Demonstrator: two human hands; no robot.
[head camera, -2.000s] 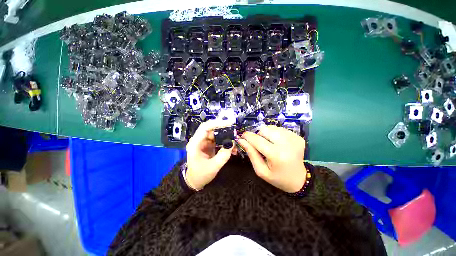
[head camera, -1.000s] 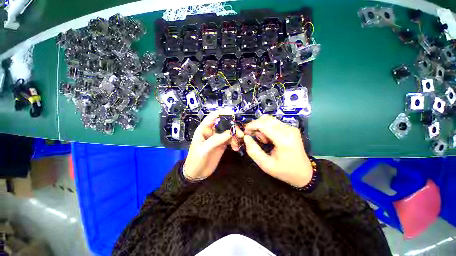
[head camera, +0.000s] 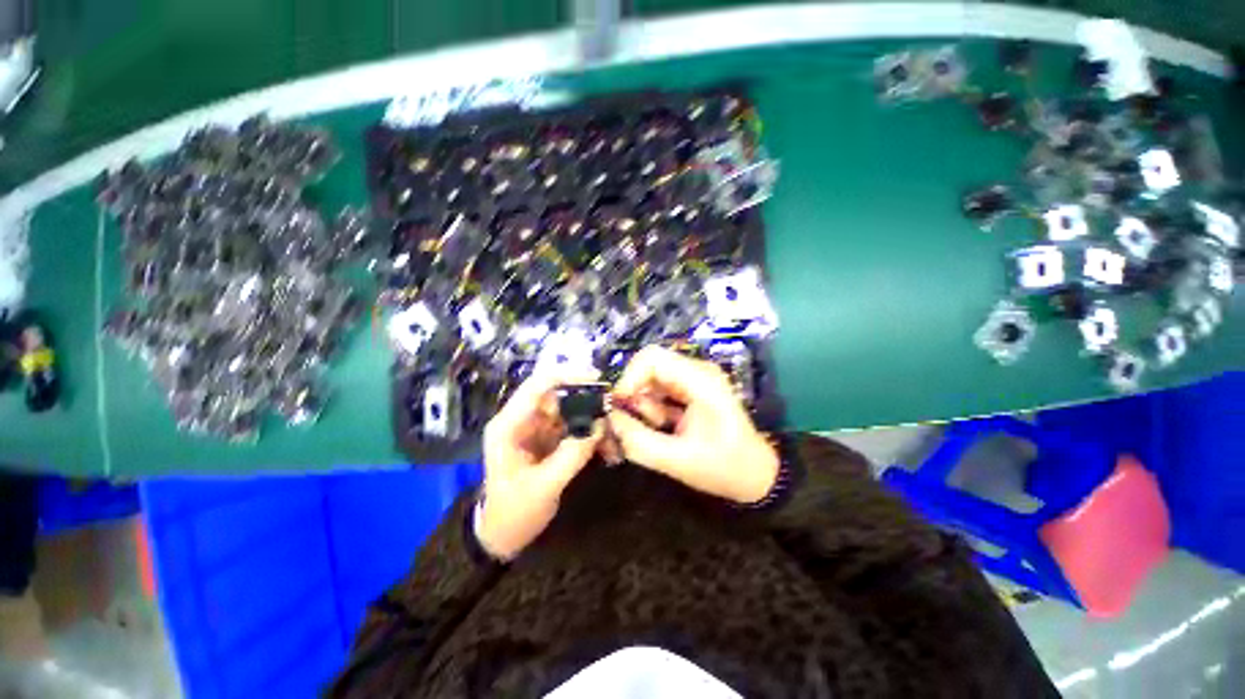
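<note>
My left hand (head camera: 526, 464) pinches a small black camera module (head camera: 582, 406) at the near edge of the black blister tray (head camera: 387, 164). My right hand (head camera: 694, 430) touches the module's right side with thumb and fingers closed together on a small part, likely its lead wires; blur hides the detail. The tray pockets hold dark modules with yellow and red wires. Lamp boards (head camera: 733, 299) with bright white squares lie on its nearer rows.
A heap of grey, see-through bracket assemblies (head camera: 225, 294) lies left. Loose lamp boards (head camera: 1042, 266) are scattered right. White sealing rings (head camera: 464, 98) lie behind the tray. A black-and-yellow bundle (head camera: 34, 365) is far left. Blue bin (head camera: 294, 574) and red stool seat (head camera: 1113, 535) are below.
The camera view has shifted and blurred. The black module has turned in my left fingertips, and my right fingers have drawn in closer around the small part beside it.
</note>
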